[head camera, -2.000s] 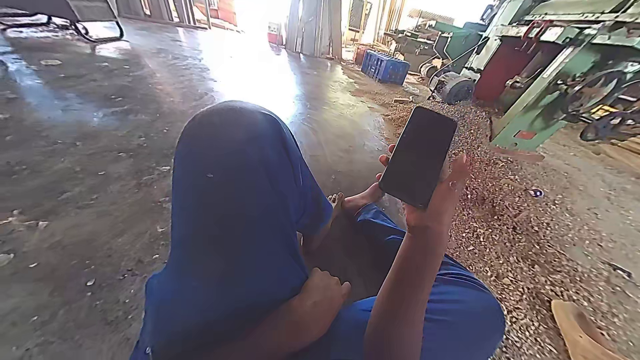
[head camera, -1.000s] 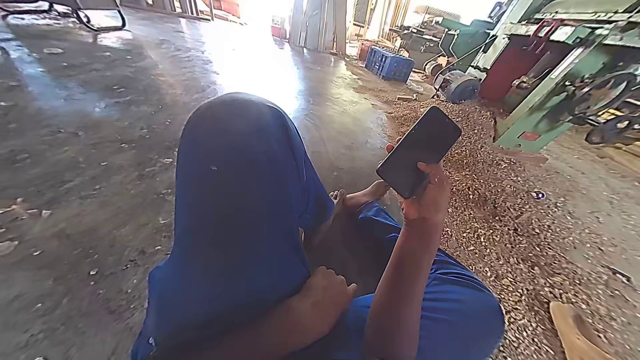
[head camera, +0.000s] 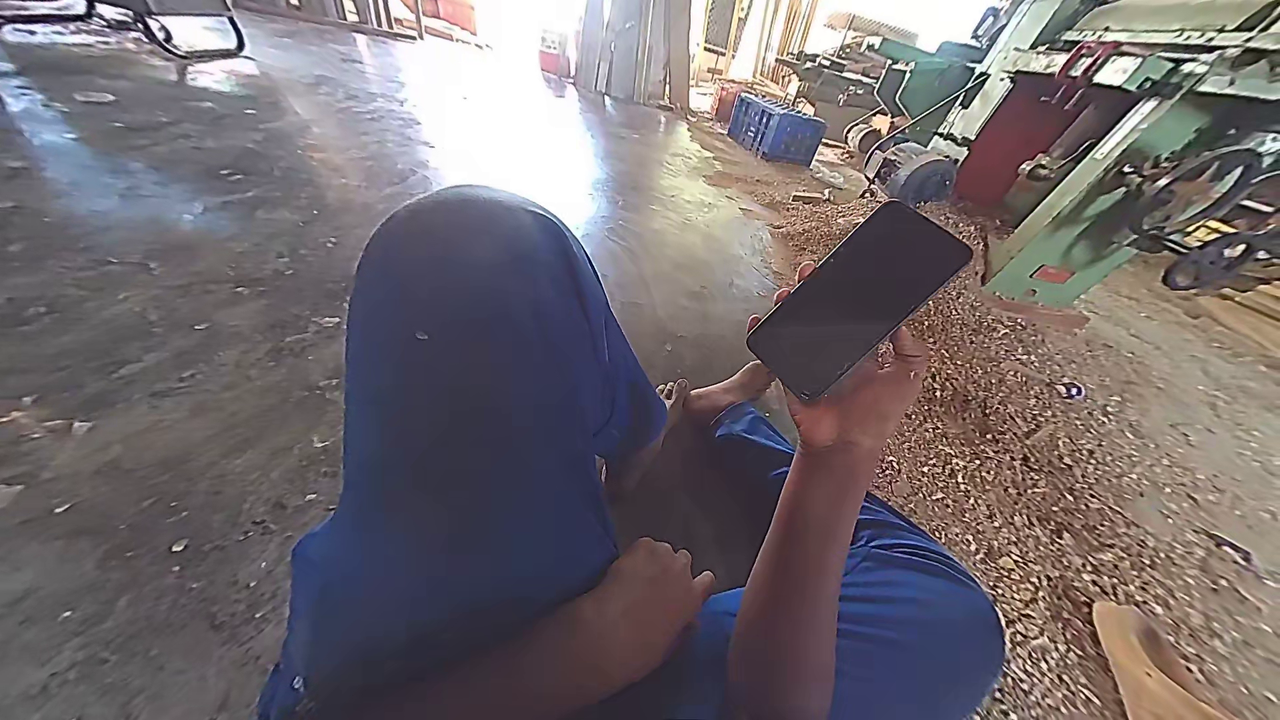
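Note:
My right hand (head camera: 865, 395) holds a black smartphone (head camera: 858, 298) from below and behind, tilted to the right, with its dark screen facing me. Some fingertips show past the phone's left edge. My left hand (head camera: 655, 605) rests low between my legs, against the blue trousers (head camera: 470, 400), its fingers curled; nothing can be seen in it. My left knee is raised, my right leg lies folded on the floor, and bare feet (head camera: 735, 390) show beyond my hands.
Wood shavings (head camera: 1010, 480) cover the floor on the right. Behind them stand a green machine (head camera: 1065, 240), an electric motor (head camera: 915, 175) and a blue plastic crate (head camera: 776, 128). A curved wooden piece (head camera: 1150, 660) lies at the lower right. Metal chair legs (head camera: 200, 45) stand at the upper left.
My right hand has turned the phone from nearly upright to a stronger rightward tilt. The thumb, over the screen one second ago, is now at its lower right edge. My left hand has hardly moved.

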